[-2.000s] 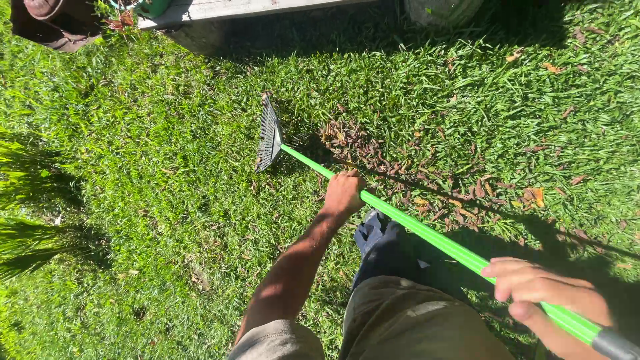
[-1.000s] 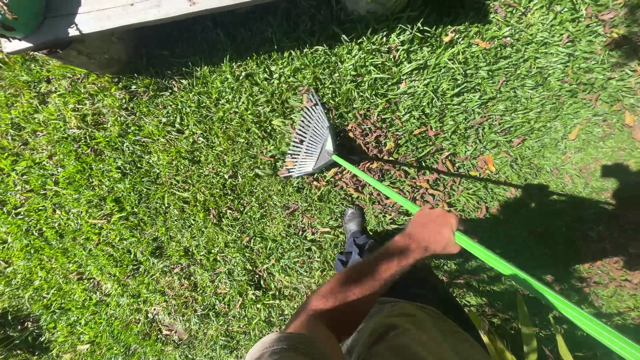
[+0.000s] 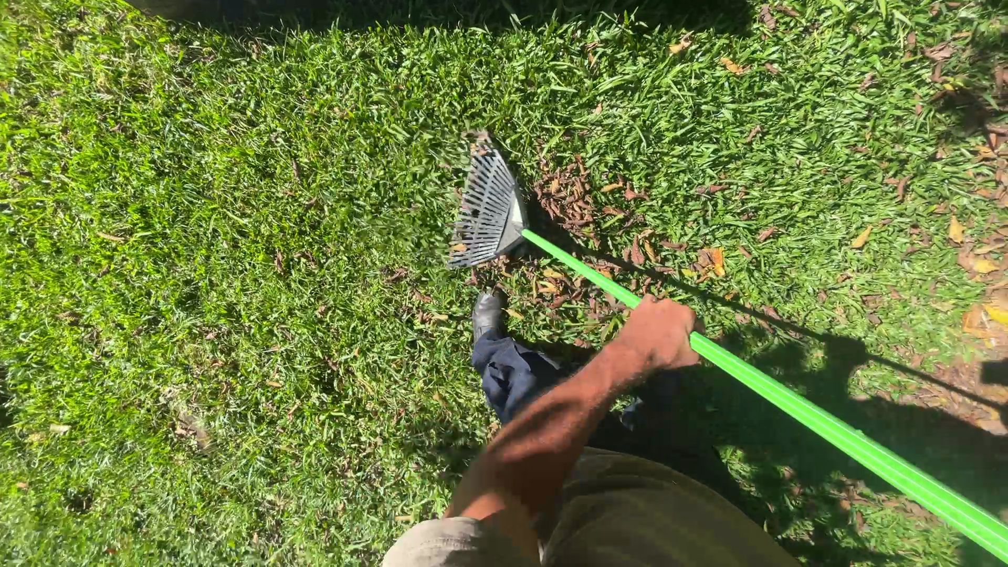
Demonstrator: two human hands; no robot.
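My left hand is closed around the bright green handle of a leaf rake. The handle slants from the grey fan-shaped rake head, left of and beyond the hand, down to the lower right edge of the view. The rake's tines rest on or just above the grass, with some leaf bits at their upper end. Dry brown leaves lie in a loose patch just right of the rake head, partly under the handle. My right hand is out of view.
A dark boot stands on the grass just below the rake head. Scattered yellow and brown leaves lie at the right edge. Deep shade crosses the top, and shadows of the body and handle fall at lower right.
The rake head has come closer to the leaf patch and the boot. My right hand, on the handle two seconds ago, has left the view. The view has shifted.
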